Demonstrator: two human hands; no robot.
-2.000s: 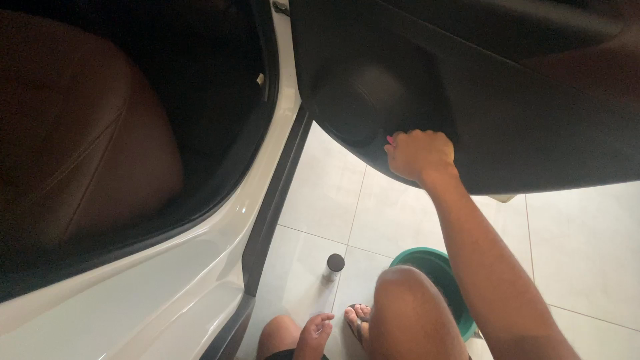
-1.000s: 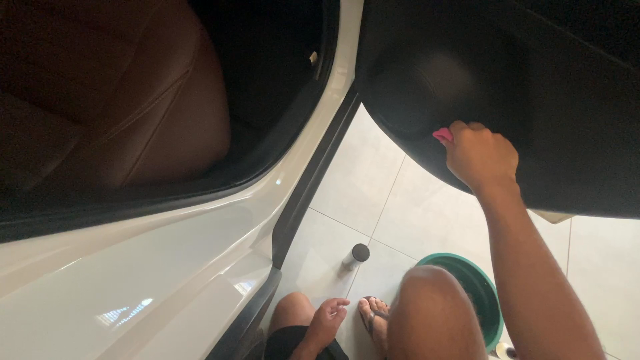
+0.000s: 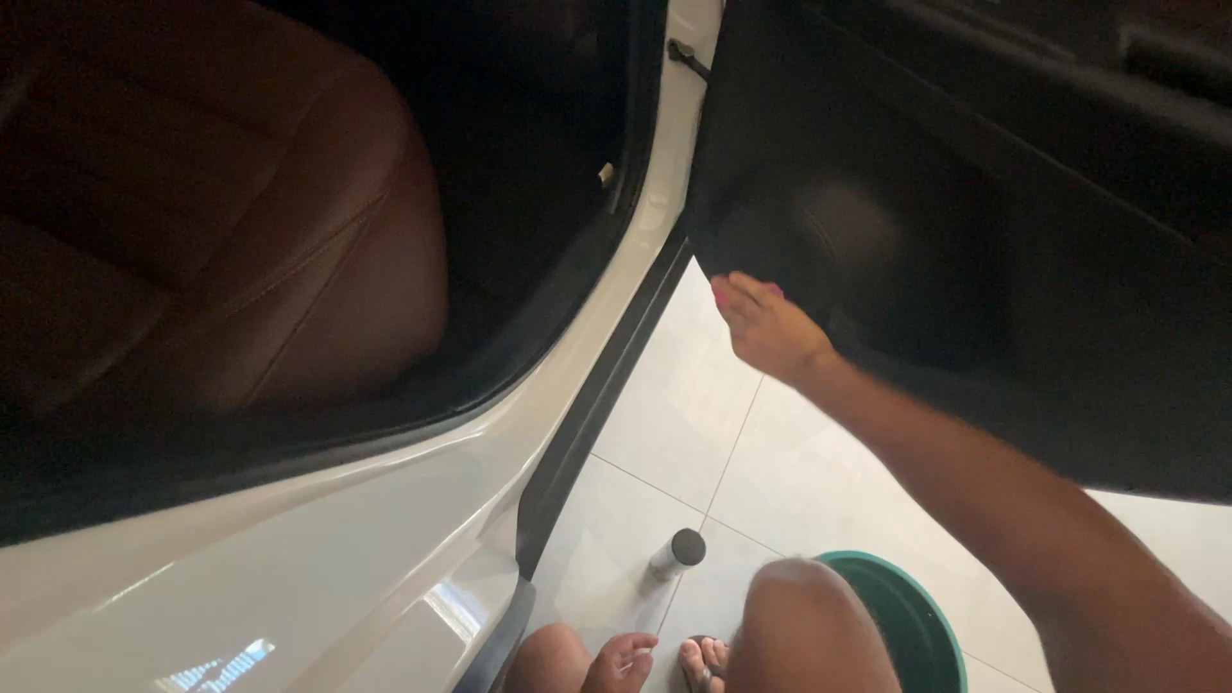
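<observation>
My right hand (image 3: 770, 327) lies against the lower front edge of the black inner door panel (image 3: 924, 250), its fingers closed around a small pink item (image 3: 773, 289), probably a cloth, mostly hidden by the fingers. Low in the view, beside my knee, my left hand (image 3: 621, 664) is partly cut off by the frame, fingers apart and holding nothing. Between the hands, a bottle or can with a black cap (image 3: 687, 547) stands on the tiled floor (image 3: 828, 462).
At the left is the white car body (image 3: 385, 539) with its open doorway and a brown leather seat (image 3: 289, 221). A black sill trim (image 3: 606, 414) runs beside the floor. A green basin (image 3: 910, 616) sits behind my knee. The door check strap (image 3: 688, 60) links body and door.
My right hand has moved left along the lower edge of the door panel, toward the hinge side, with the pink item. My left hand stays low by my knee.
</observation>
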